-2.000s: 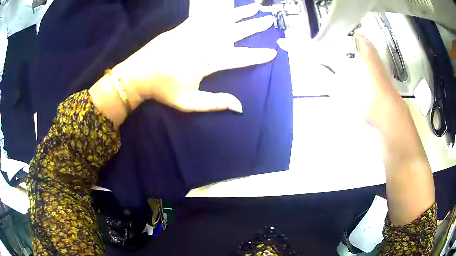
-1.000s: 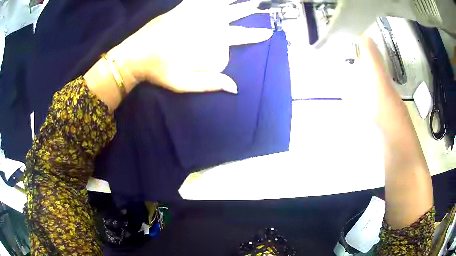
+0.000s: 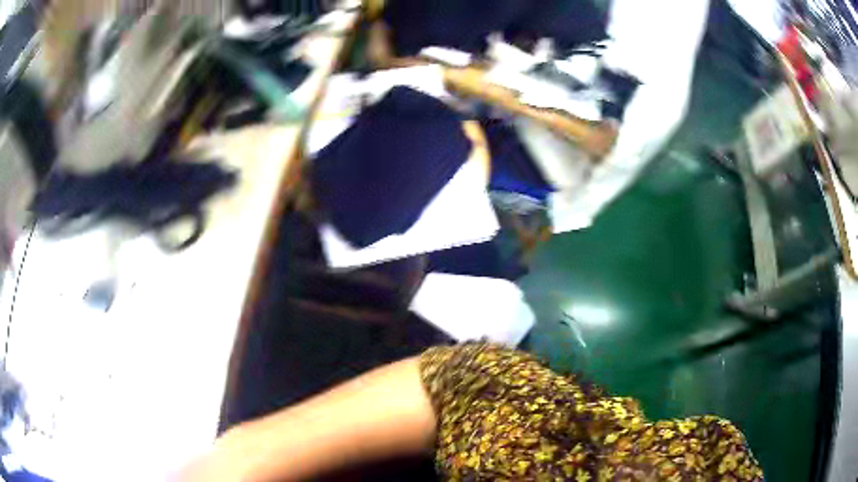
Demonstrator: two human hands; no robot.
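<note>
A stack of navy cut pieces point(image 3: 390, 169) with rounded corners lies on white paper point(image 3: 414, 241), beside the table's wooden edge. My right forearm crosses the bottom of the view. My right hand point(image 3: 212, 465) is over the table at the bottom edge, washed out and cut off, so its fingers and any hold cannot be made out. My left hand is not in view. The picture is blurred.
The white table point(image 3: 122, 329) is at left, with a dark strip bundle point(image 3: 132, 193) and a black scissor loop point(image 3: 181, 232). Another white sheet point(image 3: 475, 306) lies lower, near the green floor point(image 3: 611, 311). A metal-coloured frame point(image 3: 757, 226) stands at right.
The view has swung right, away from the needle area to the side stack and floor. My left hand and the navy panel have left the view. My right arm now reaches in from below.
</note>
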